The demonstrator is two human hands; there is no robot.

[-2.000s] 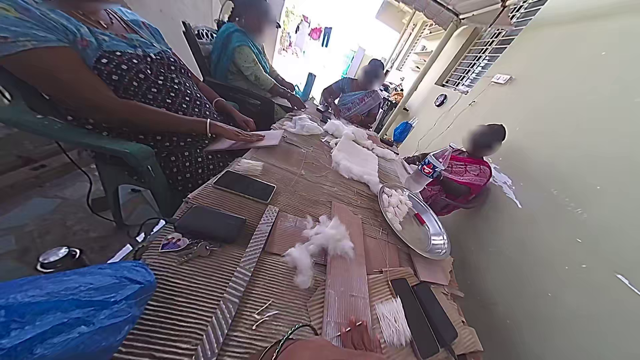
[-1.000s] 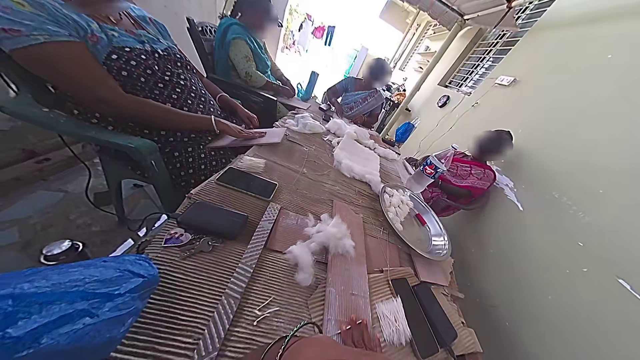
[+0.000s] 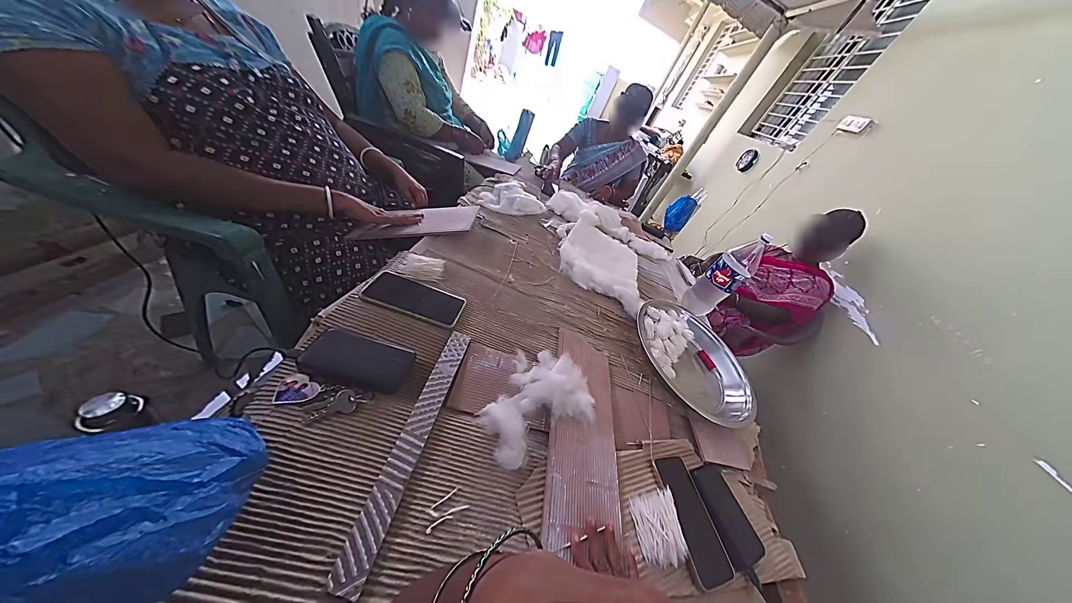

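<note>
Low at the bottom edge, a blurred wrist and back of a hand with thread bracelets (image 3: 481,565) enter the view. Just beyond them, brown fingers (image 3: 599,548) rest on the near end of a ribbed board (image 3: 584,452), with a thin pale stick or wick across them. Whether wrist and fingers belong to one hand, and to my left or right, cannot be told. White fluffy cotton (image 3: 548,398) lies over the board's left edge. To the right of the fingers is a bundle of thin white wicks (image 3: 657,526). A few loose wicks (image 3: 444,511) lie to the left.
A patterned metal strip (image 3: 402,461), phones (image 3: 414,299) (image 3: 693,523), a black case (image 3: 356,360) and keys (image 3: 342,402) lie on corrugated cardboard. A steel tray (image 3: 737,389) holds cotton pieces, beside a plastic bottle (image 3: 720,280). A blue bag (image 3: 126,502) is lower left. Several people sit around.
</note>
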